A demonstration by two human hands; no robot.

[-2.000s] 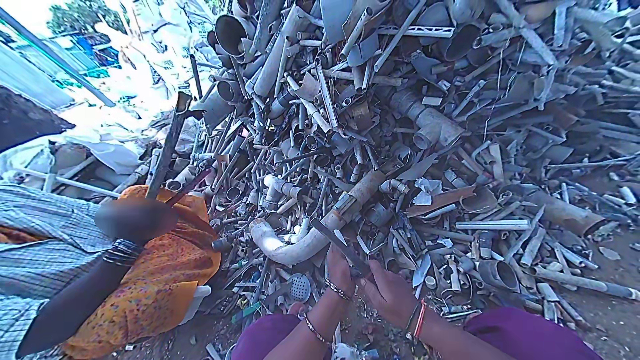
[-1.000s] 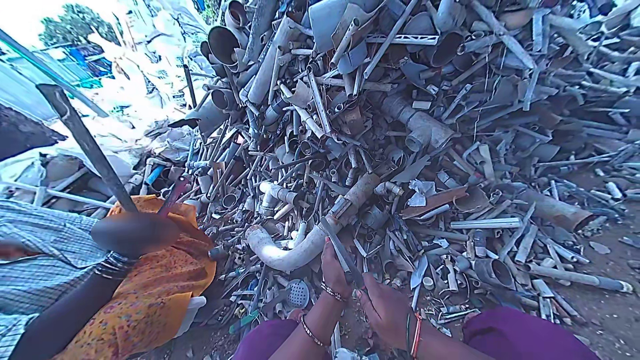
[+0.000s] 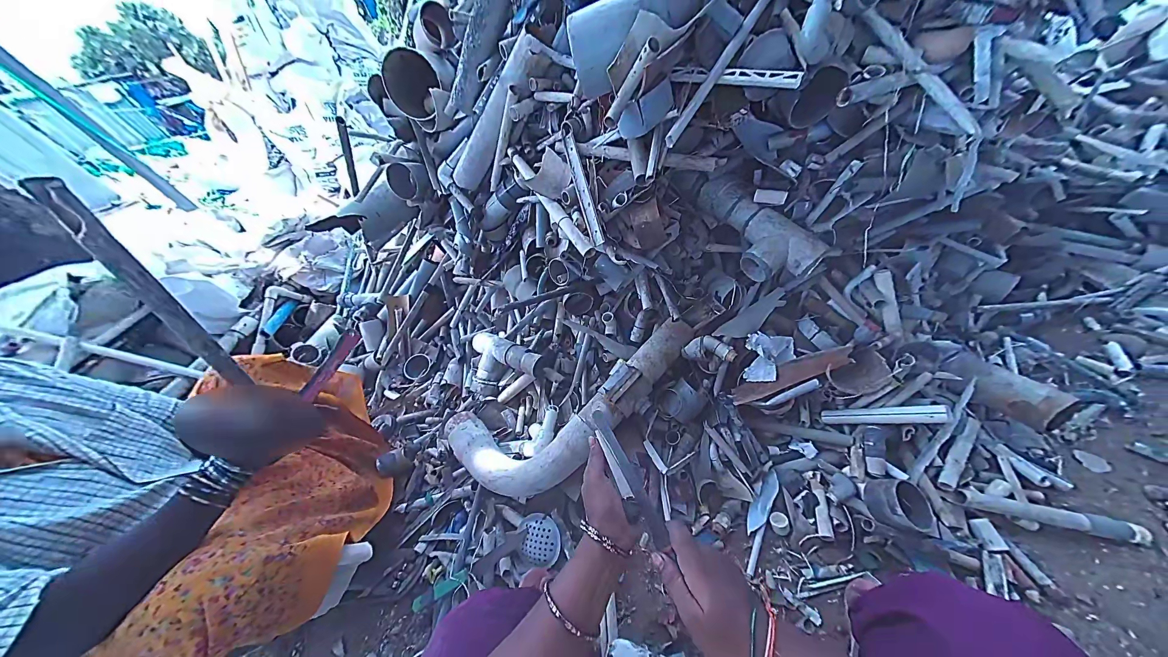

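My left hand [image 3: 610, 502], with bracelets at the wrist, holds a narrow grey piece of scrap [image 3: 613, 456], seemingly a plastic strip or split pipe. My right hand [image 3: 707, 584], with red and dark threads at the wrist, is closed on a dark, flat tool or bar [image 3: 652, 522], its kind unclear, that touches or lies close beside the strip. Just beyond my hands, a curved white pipe [image 3: 525, 474] lies on the heap, its upper part dirty and brown. A round perforated disc [image 3: 540, 540] lies left of my left wrist.
A tall heap of scrap pipes [image 3: 584, 228] rises in front. At the left a co-worker in a checked shirt [image 3: 91, 438] and orange cloth [image 3: 301, 493] holds a long dark pipe piece [image 3: 146, 283]. White sacks [image 3: 301, 109] stand behind. Bare soil [image 3: 1109, 520] shows at the right.
The co-worker's long piece has swung from nearly upright to a slant toward the upper left. My hands stay low in front of the curved pipe, with the strip's angle slightly changed.
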